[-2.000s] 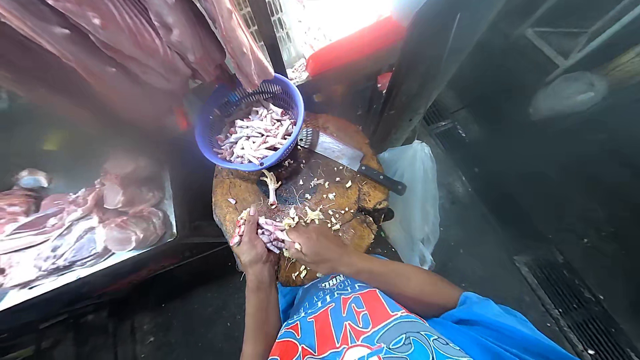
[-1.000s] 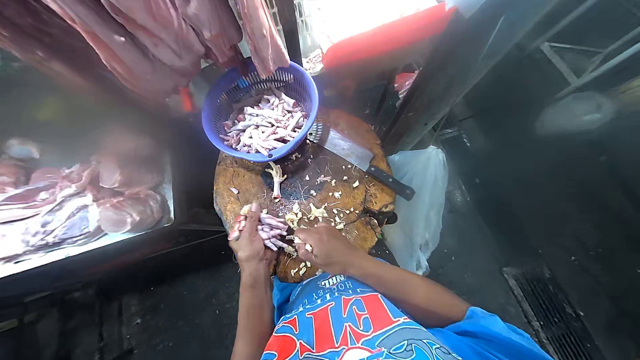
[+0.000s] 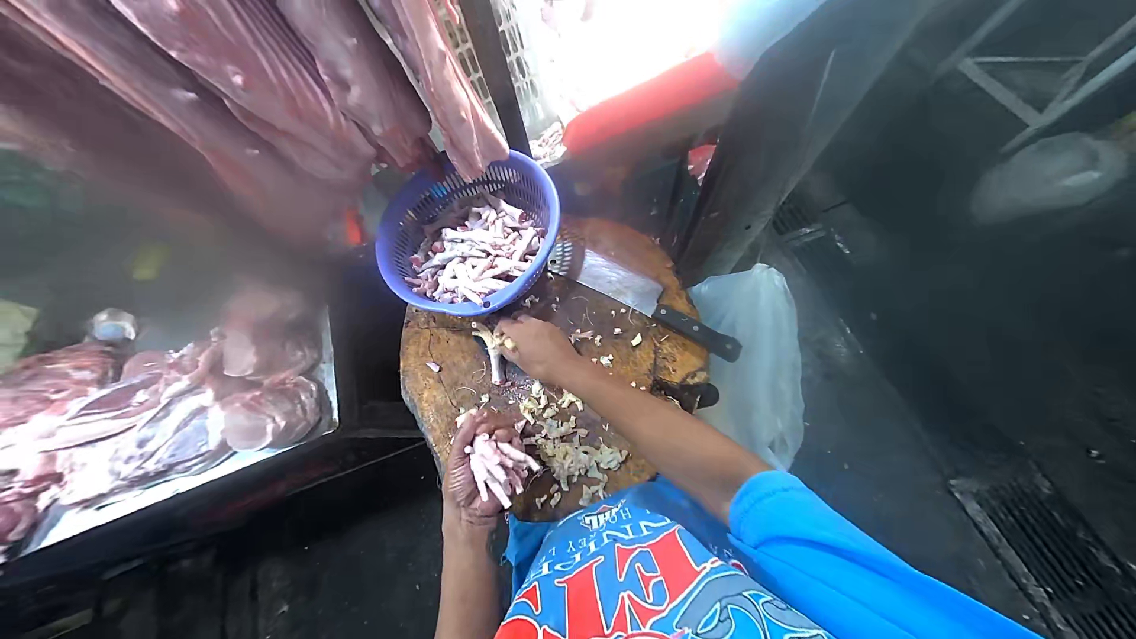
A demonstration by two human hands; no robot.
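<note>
My left hand (image 3: 468,475) is closed around a bunch of chicken feet (image 3: 499,465), toes pointing outward, low over the round wooden chopping block (image 3: 426,355). My right hand (image 3: 535,348) reaches across the block to a single chicken foot (image 3: 493,353) on the wood; its fingertips are at the foot, but whether they grip it is unclear. Just beyond stands a blue-purple plastic colander (image 3: 380,251) filled with more chicken feet (image 3: 479,253). A cleaver (image 3: 621,282) with a black handle lies to the right of the colander. Pale yellowish scraps (image 3: 577,457) are scattered over the block.
Slabs of raw meat (image 3: 302,80) hang at the upper left, close above the colander. More meat (image 3: 195,399) lies on a tray at the left. A whitish plastic bag (image 3: 754,355) hangs against the block's right side. Another dark handle (image 3: 692,394) sticks out at the block's right edge.
My right hand has moved away from my left hand, forward to the single foot near the colander. My left hand still holds the bunch, its palm now turned more upward.
</note>
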